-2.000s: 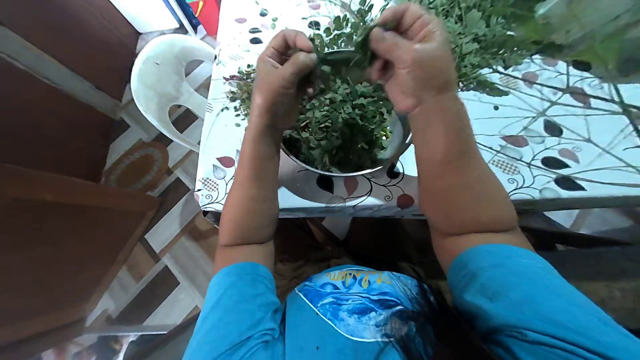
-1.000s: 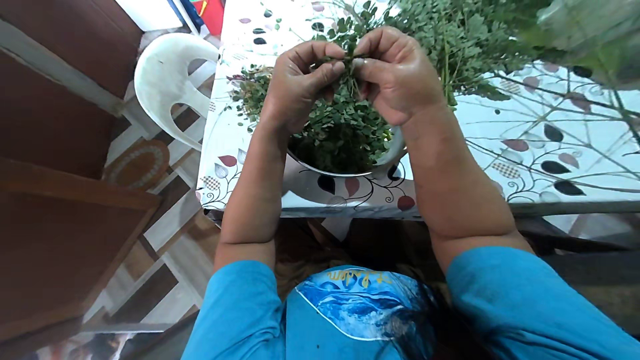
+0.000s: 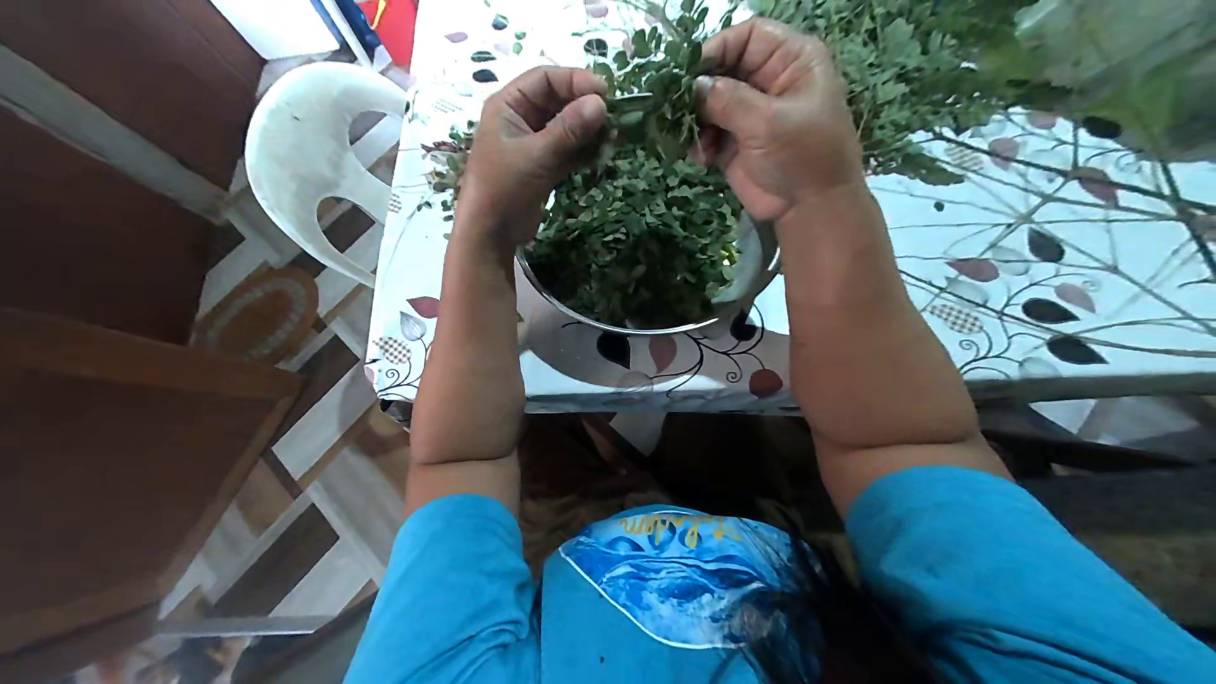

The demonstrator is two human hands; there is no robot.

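A round metal bowl point(image 3: 655, 329) near the table's front edge is heaped with small green leaves point(image 3: 636, 237). Above its far rim, my right hand point(image 3: 779, 114) pinches a leafy green sprig point(image 3: 670, 85) between thumb and fingers. My left hand point(image 3: 541, 133) is just to the left of the sprig, thumb and forefinger close together; whether it pinches a leaf or stem is not clear. Behind my right hand lies a large pile of leafy branches point(image 3: 912, 76).
The table has a leaf-patterned white cloth point(image 3: 997, 294). Bare thin stems point(image 3: 1035, 204) lie across its right side. Small reddish sprigs point(image 3: 446, 171) are left of the bowl. A white plastic chair point(image 3: 304, 161) stands at the table's left edge.
My hands were together over the bowl a second ago and are now farther apart. A bushier sprig shows at my right fingers than in the earlier frames.
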